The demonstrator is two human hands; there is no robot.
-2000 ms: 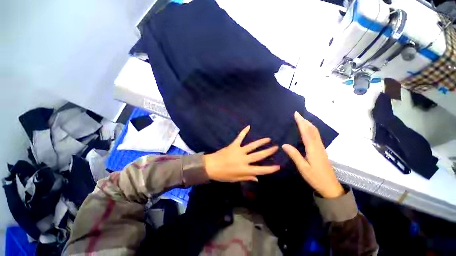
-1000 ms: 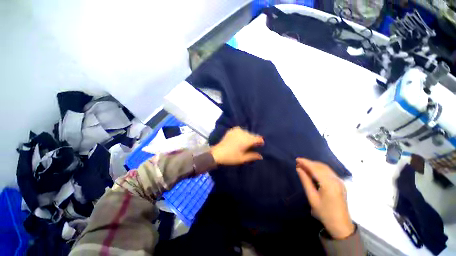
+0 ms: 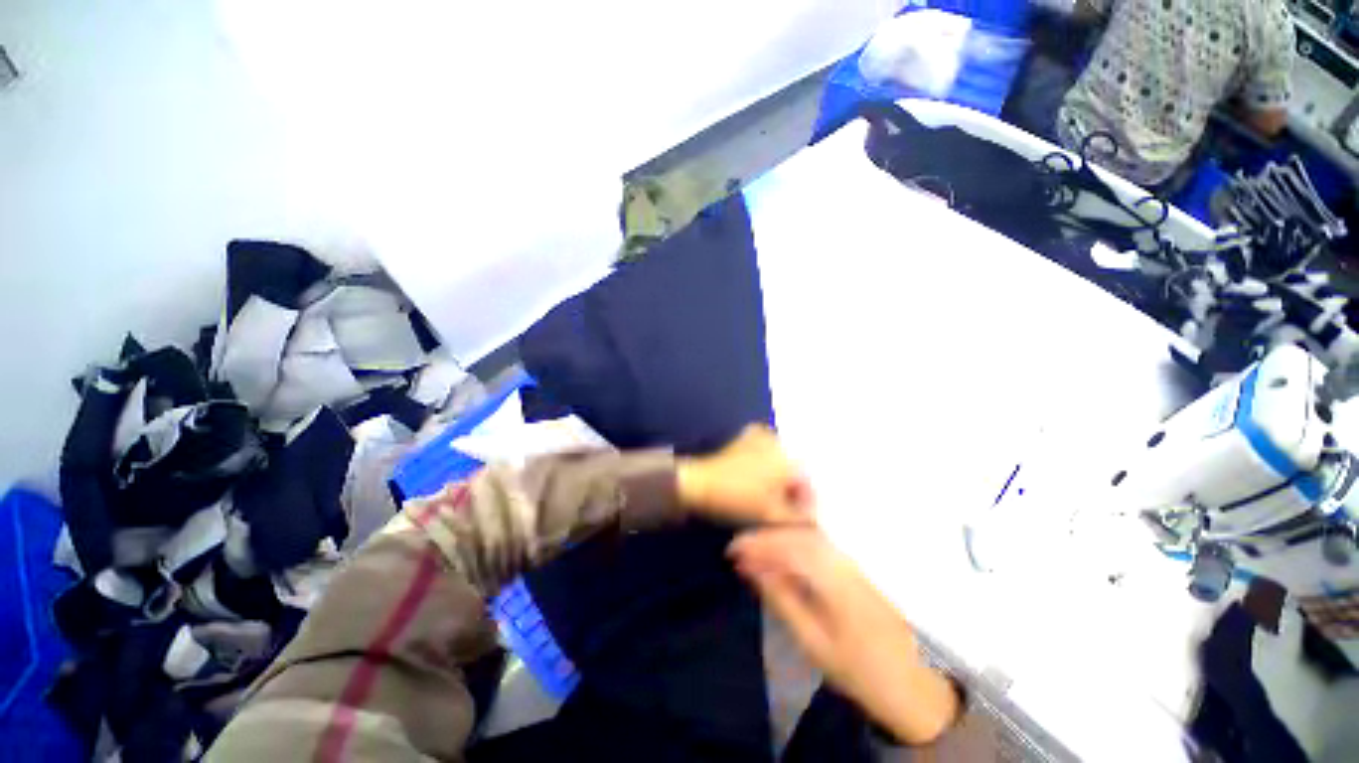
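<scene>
The dark navy garment panel (image 3: 656,350) hangs over the table's left end and runs down toward my lap. My left hand (image 3: 750,477) lies at the panel's right edge with its fingers curled and appears to grip the cloth there. My right hand (image 3: 820,604) is just below it, close to it or touching, slightly blurred. Its fingers are bent over the dark cloth; whether they grip it is not clear.
The white machine table (image 3: 894,343) extends right to the sewing machine head (image 3: 1245,447). Dark pieces (image 3: 1240,693) lie below the head. Grey-black cloth pieces (image 3: 283,447) are heaped left, beside a blue crate (image 3: 534,634). A person (image 3: 1177,82) is at the back right.
The panel has moved left, off most of the table. My hands have come together at its right edge. The view has shifted, showing more of the table's far end and another person.
</scene>
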